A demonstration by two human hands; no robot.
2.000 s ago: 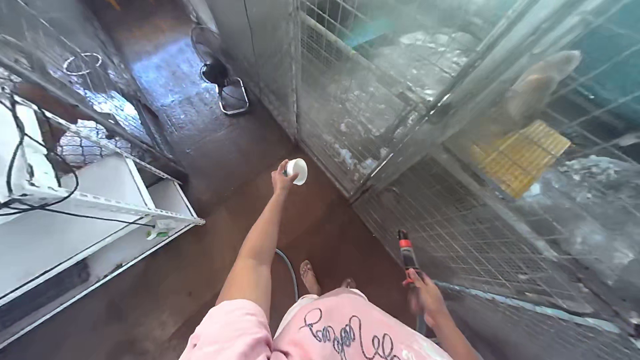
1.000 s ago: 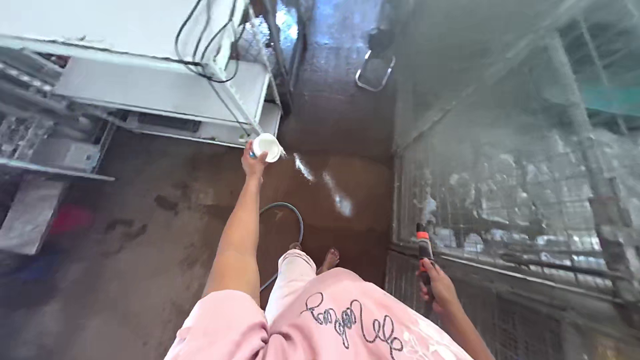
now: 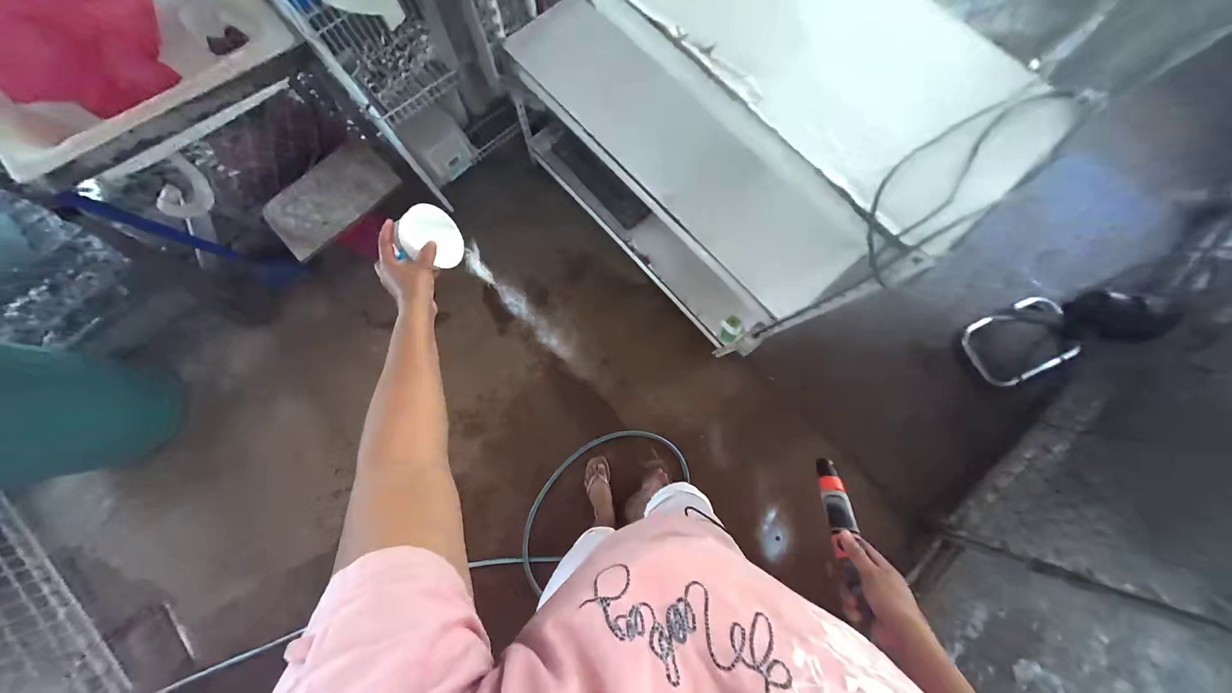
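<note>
My left hand (image 3: 409, 274) is stretched out forward and grips a white round tub (image 3: 430, 237), its pale opening facing up and outward. A whitish streak of liquid or powder (image 3: 520, 306) trails through the air or over the floor just right of the tub; which of the two I cannot tell. Low on the right, my right hand (image 3: 871, 582) is closed around a black and orange hose nozzle (image 3: 835, 496) that points forward. A thin grey-green hose (image 3: 531, 520) loops on the brown wet floor around my feet.
A white shelved table (image 3: 674, 173) with a cable on top stands ahead. A metal-framed black object (image 3: 1020, 342) lies on the floor at right. At left are a sink counter (image 3: 144, 115) with a drain pipe, a wire rack (image 3: 385, 87) and a teal container (image 3: 87, 414).
The view has swung far to the left, from the wire cages to the sink side. Both hands keep hold of the tub and the nozzle. The whitish streak shows one second ago, not two seconds ago.
</note>
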